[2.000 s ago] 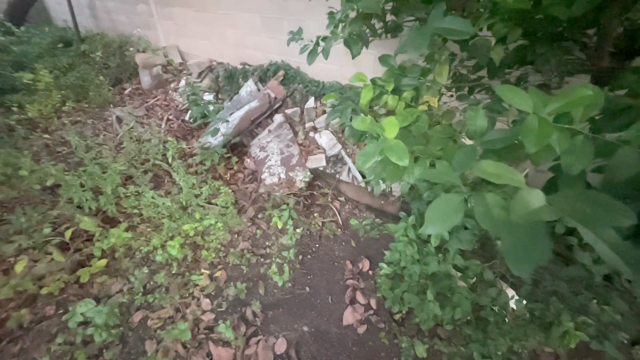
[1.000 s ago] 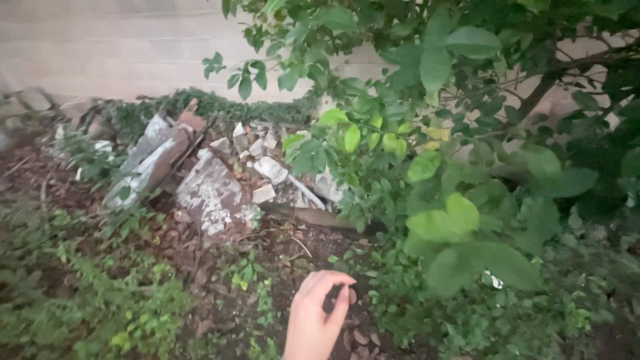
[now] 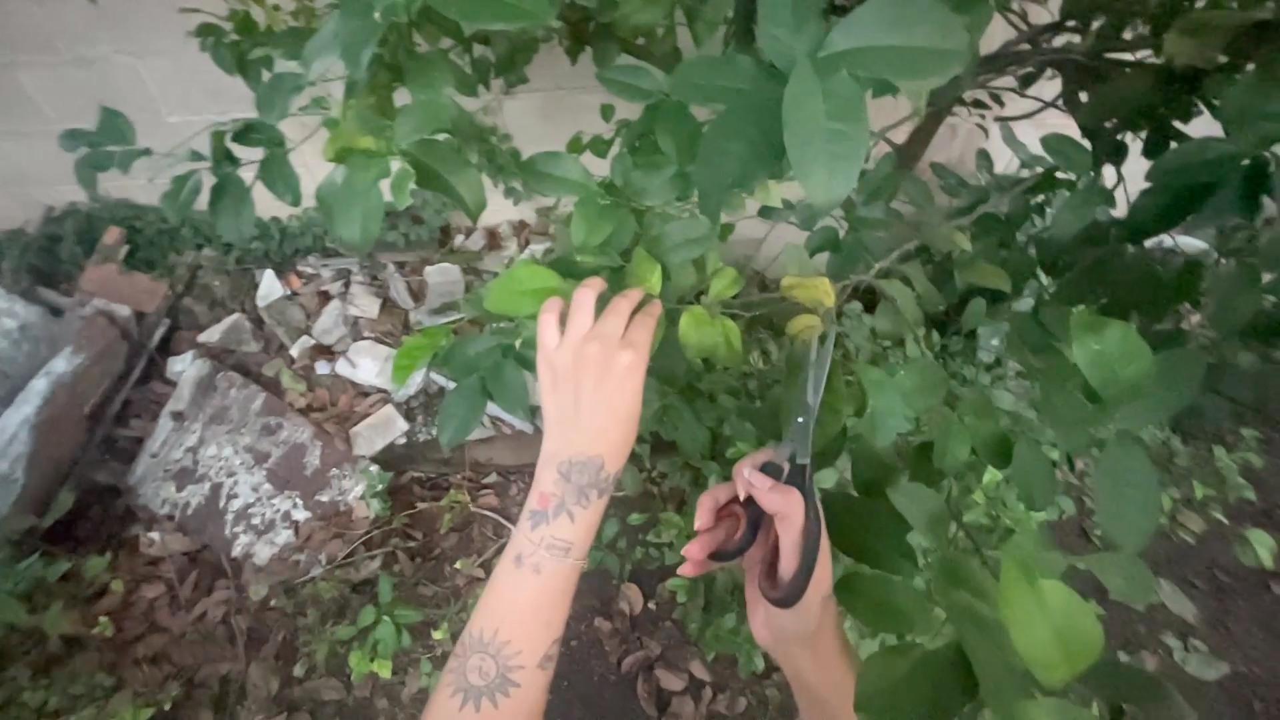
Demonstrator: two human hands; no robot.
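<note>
Black-handled scissors are in my right hand, its fingers through the handle loops. Their metal blades point up, with the tips by two yellow leaves on a thin branch. My left hand reaches up into the green leaves left of the scissors, back of the hand toward me. Its fingertips are at the leaves and partly hidden, so whether they pinch a stem cannot be told.
A pale block wall stands behind. Broken concrete slabs and rubble lie at the left. Leafy branches fill the right side, with a thicker brown branch above. Dry leaves cover some soil below.
Both hands are now raised at the bush; one second ago only one hand showed, low in view. The scissors have come into sight. The view has moved closer to the branches.
</note>
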